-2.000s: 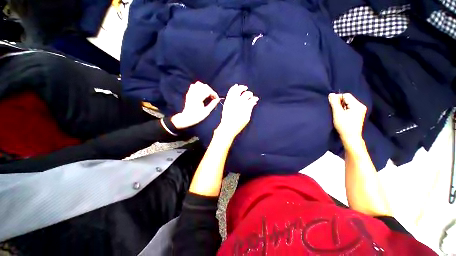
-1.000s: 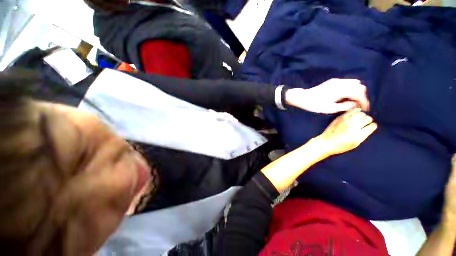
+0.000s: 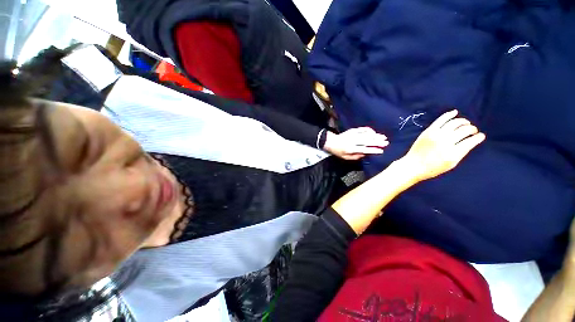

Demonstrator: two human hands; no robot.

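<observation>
A navy padded jacket (image 3: 403, 56) fills the right half of the view. White crossed thread ends (image 3: 412, 120) lie on it, just left of my left fingertips, and another short white thread mark (image 3: 518, 48) shows higher up. My left hand (image 3: 446, 146) lies on the jacket, palm down, fingers loosely spread and slightly bent, with nothing seen in it; the thumb is hidden. My right hand is out of the picture; only part of my right forearm shows at the lower right edge.
A person in a grey-collared top (image 3: 195, 122) leans close at the left, a hand (image 3: 357, 143) at the jacket's left edge. Another person in a dark vest with a red sleeve (image 3: 211, 56) is behind. A white surface (image 3: 514, 286) shows beyond my red garment (image 3: 410, 277).
The view has swung left, and my right hand has left the picture. The other person's hand has drawn back from beside my left hand, uncovering the crossed white threads.
</observation>
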